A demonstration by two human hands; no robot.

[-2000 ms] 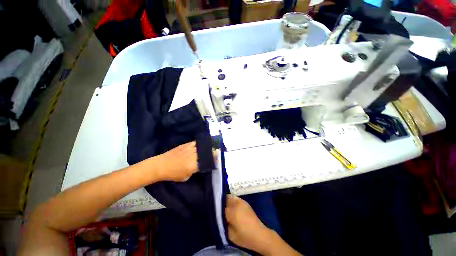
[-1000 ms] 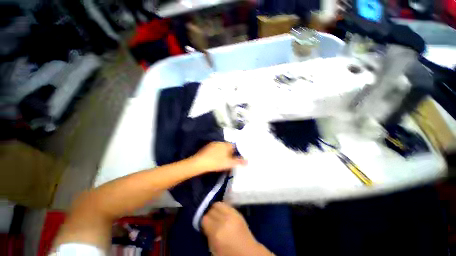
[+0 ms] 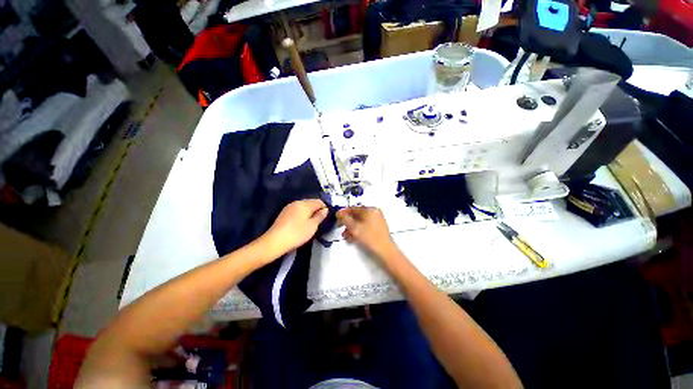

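Observation:
A dark navy-black garment piece (image 3: 254, 190) lies on the white table left of the needle, its lower end hanging over the front edge. A white strip (image 3: 282, 283) shows along its lower right part. My left hand (image 3: 299, 225) pinches the cloth edge just in front of the presser foot (image 3: 342, 199). My right hand (image 3: 365, 228) is close beside it on the right, fingertips pinching the same dark edge. The white sewing machine (image 3: 456, 140) stands behind my hands. The needle itself is too small to make out.
Small dark fringed pieces (image 3: 442, 199) lie under the machine arm. Yellow-handled thread snips (image 3: 524, 246) lie right of them. A wooden-handled rod (image 3: 299, 70) stands behind the needle end. A glass jar (image 3: 453, 67) stands in the pale blue tray (image 3: 251, 99). A black packet (image 3: 599, 203) lies far right.
My right hand has moved up from the table's front edge to the presser foot, beside my left hand. The white strip now hangs loose at the front edge. The camera view has shifted.

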